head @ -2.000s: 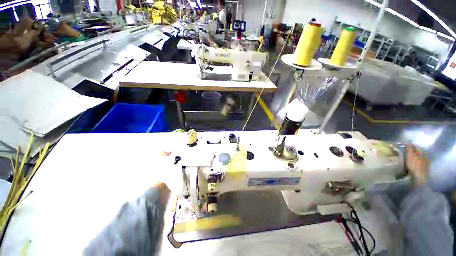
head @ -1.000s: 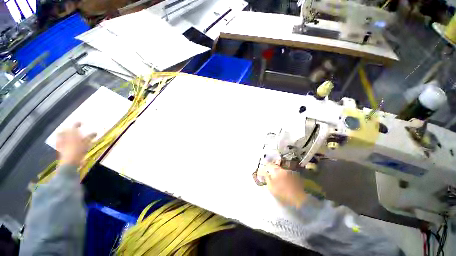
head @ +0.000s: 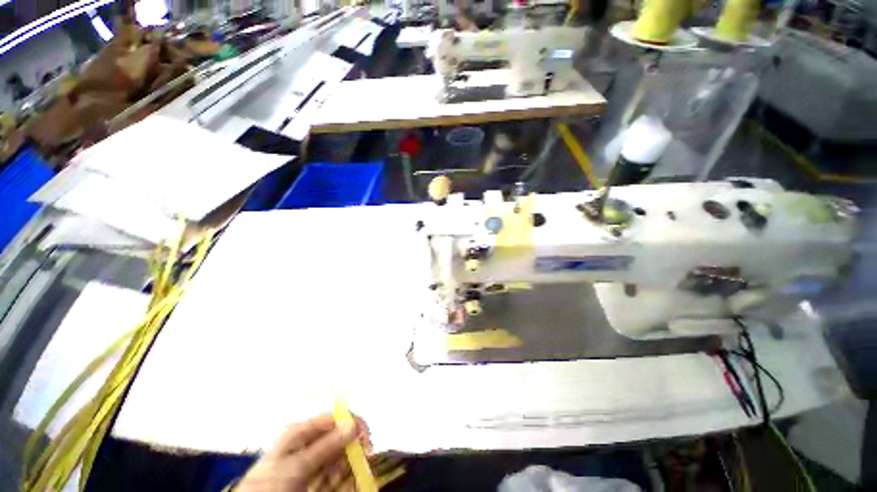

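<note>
My left hand (head: 303, 455) is at the bottom, over the table's front edge. It pinches a yellow webbing strip (head: 358, 459) between thumb and fingers, with a short end standing up and the rest running down out of the picture. The sewing machine head (head: 587, 252) is behind it to the right. The presser foot and needle area (head: 450, 312) has no hand at it, and no strip can be made out under it. My right hand is not visible; a patch of grey cloth (head: 567, 479) shows at the bottom edge, perhaps my sleeve.
Loose yellow strips (head: 120, 370) lie along the table's left side, near white sheets (head: 178, 173). A blue bin (head: 332, 184) stands beyond the table. Red and black thin tools (head: 736, 381) and a black cable lie right. Thread cones (head: 662, 21) stand behind the machine.
My left hand has moved from the loose strips at left to the front edge and now holds a strip. My right hand has left the needle area and the picture. The view has swung right.
</note>
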